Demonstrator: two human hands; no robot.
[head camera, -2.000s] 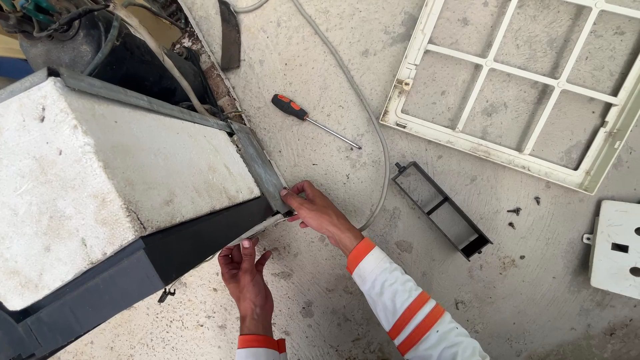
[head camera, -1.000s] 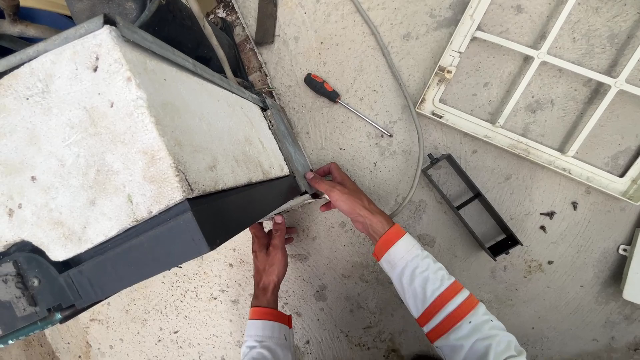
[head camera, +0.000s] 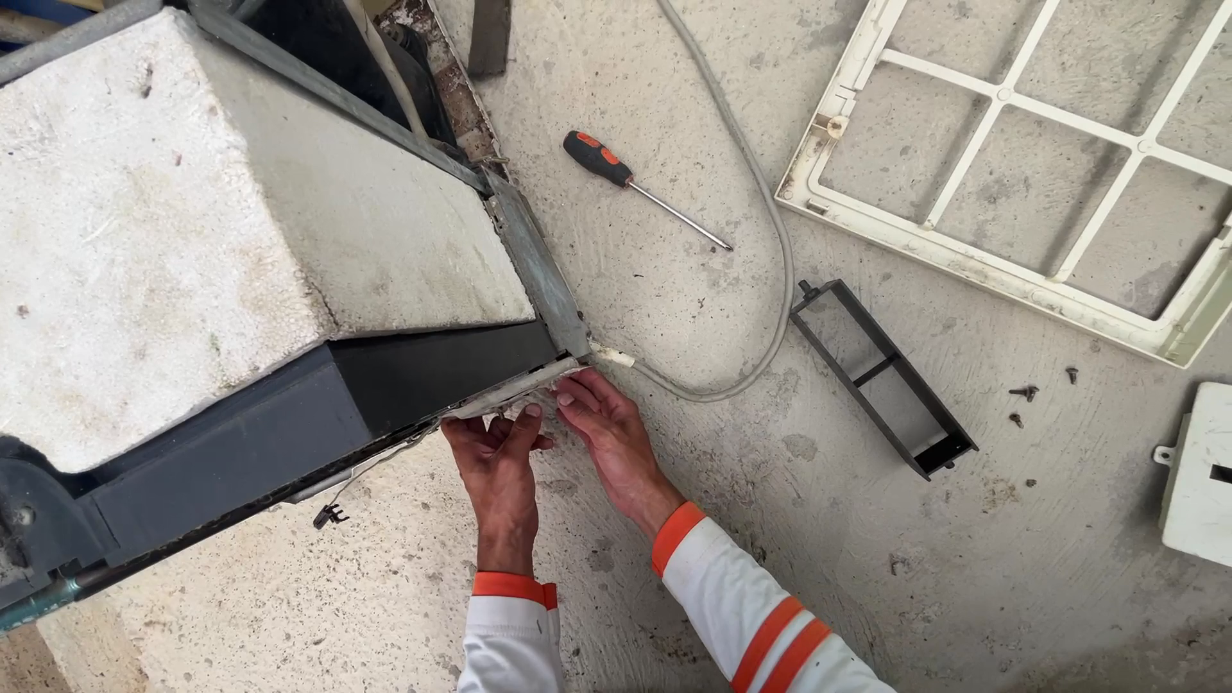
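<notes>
My left hand (head camera: 502, 467) is at the lower edge of an opened appliance, its thumb and fingers pinching a thin pale strip (head camera: 510, 390) along that edge. My right hand (head camera: 611, 433) touches the strip's right end, just below the metal corner bracket (head camera: 544, 269). The appliance has a dirty white foam block (head camera: 154, 231) and a dark plastic housing (head camera: 231, 433) below it. A grey cable (head camera: 775, 289) runs from beside the corner in a loop over the floor. A small black clip (head camera: 329, 516) hangs by a thin wire under the housing.
On the concrete floor lie a screwdriver (head camera: 630, 183) with a black and orange handle, a black rectangular plastic frame (head camera: 884, 377) and several screws (head camera: 1028, 393). An off-white plastic grille (head camera: 962, 260) lies at the upper right, a white cover plate (head camera: 1203, 472) at the right edge.
My right hand has moved from the metal corner bracket down to the strip's end, nearer my left hand. The view has shifted a little.
</notes>
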